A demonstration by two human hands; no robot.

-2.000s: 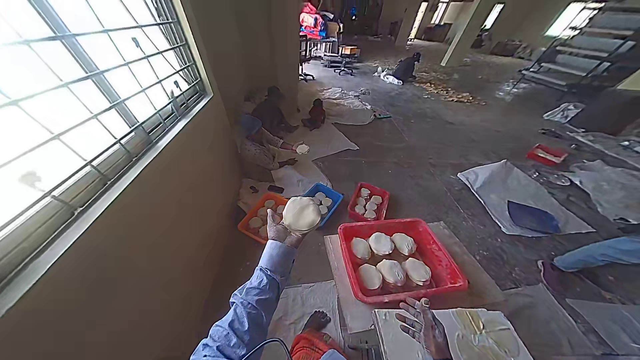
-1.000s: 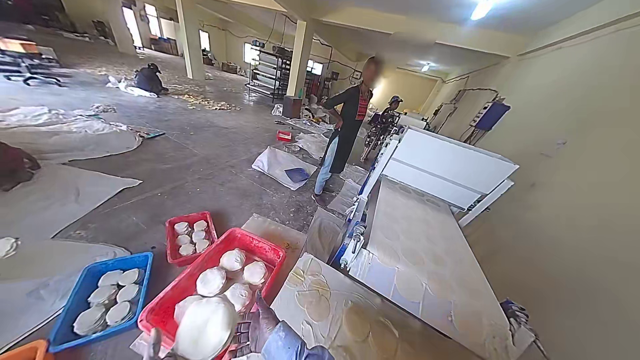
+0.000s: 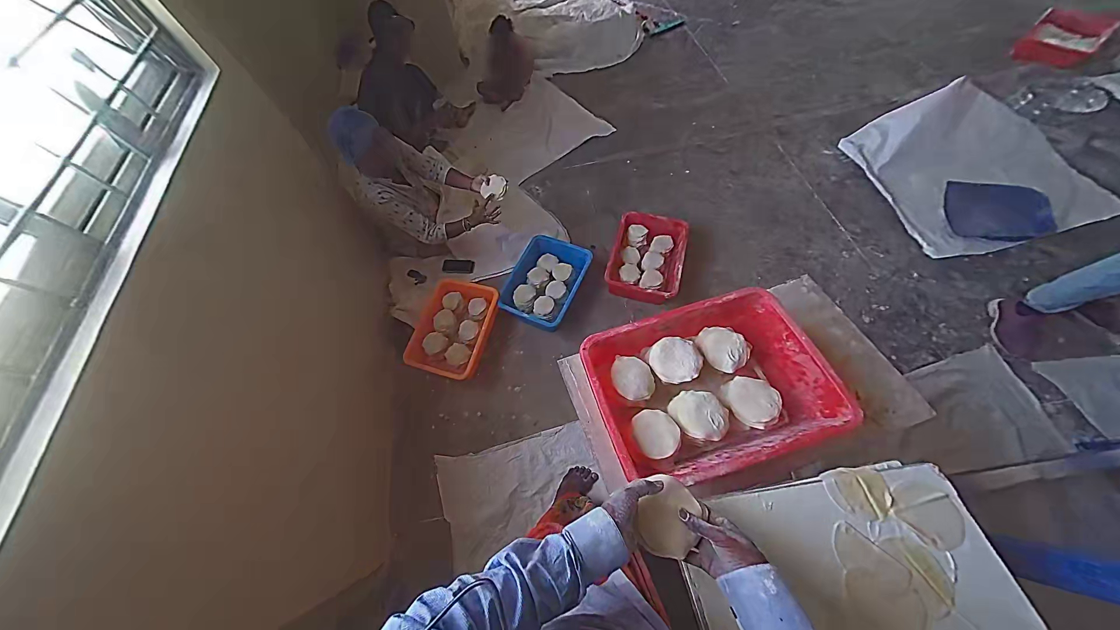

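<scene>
A stack of round, flat dough discs (image 3: 668,518) is held between my two hands. My left hand (image 3: 632,507) grips its left edge, and my right hand (image 3: 719,542) holds its lower right edge. Just beyond my hands, a large red plastic tray (image 3: 814,385) contains several dough stacks (image 3: 698,415) dusted with flour. To the right of my right hand, thin loose dough discs (image 3: 892,560) overlap on a white board (image 3: 770,525).
Orange (image 3: 418,337), blue (image 3: 573,289) and small red (image 3: 674,262) trays of dough stacks sit on the floor. A seated person (image 3: 385,175) holds discs by the wall. A blue sheet (image 3: 999,210) lies on a white cloth (image 3: 919,140). Another person's leg (image 3: 1076,284) is at right.
Two seconds ago my left hand held up a disc stack alone, with my right hand apart; now both hands hold a stack, lower down. The view swung right and back between.
</scene>
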